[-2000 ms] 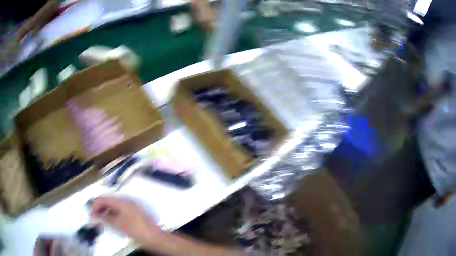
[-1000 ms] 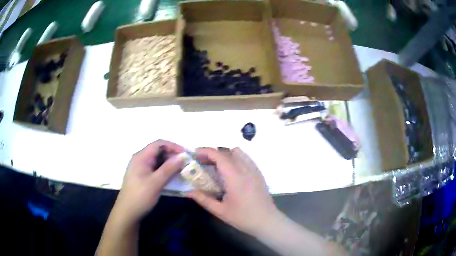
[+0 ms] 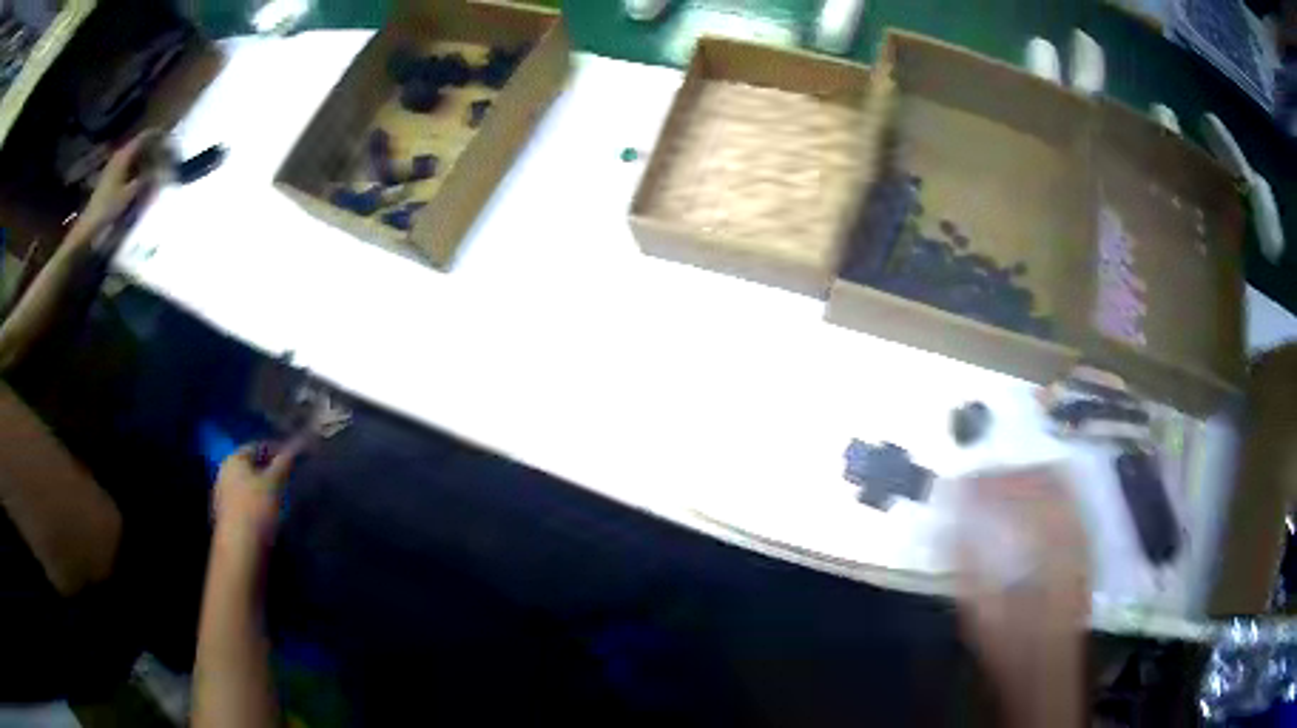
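Observation:
My left hand [image 3: 249,491] is low at the left, below the bench edge, its fingers closed around a small thin dark piece [image 3: 285,452]. Blurred dark and beige bits [image 3: 310,403] show just above it. My right hand [image 3: 1017,519] is over the white bench [image 3: 569,356] at the right, strongly blurred; its fingers and anything in them cannot be made out. A black cross-shaped piece [image 3: 885,472] lies left of it. A black round piece [image 3: 970,423] lies just above it. Dark and beige housings [image 3: 1098,408] and a long black one [image 3: 1146,505] lie beside it.
Cardboard boxes line the back: black blocks [image 3: 462,178], beige pieces [image 3: 754,178], black caps [image 3: 953,277], pink caps [image 3: 1121,285]. Another box [image 3: 1259,484] stands at the right. Another person's hand [image 3: 125,178] is at the upper left, near a dark piece [image 3: 199,164]. Green belt behind.
The view has swung left. My hands, together on a beige piece one second ago, are now far apart, left hand below the bench edge. The black cross-shaped piece now shows on the bench.

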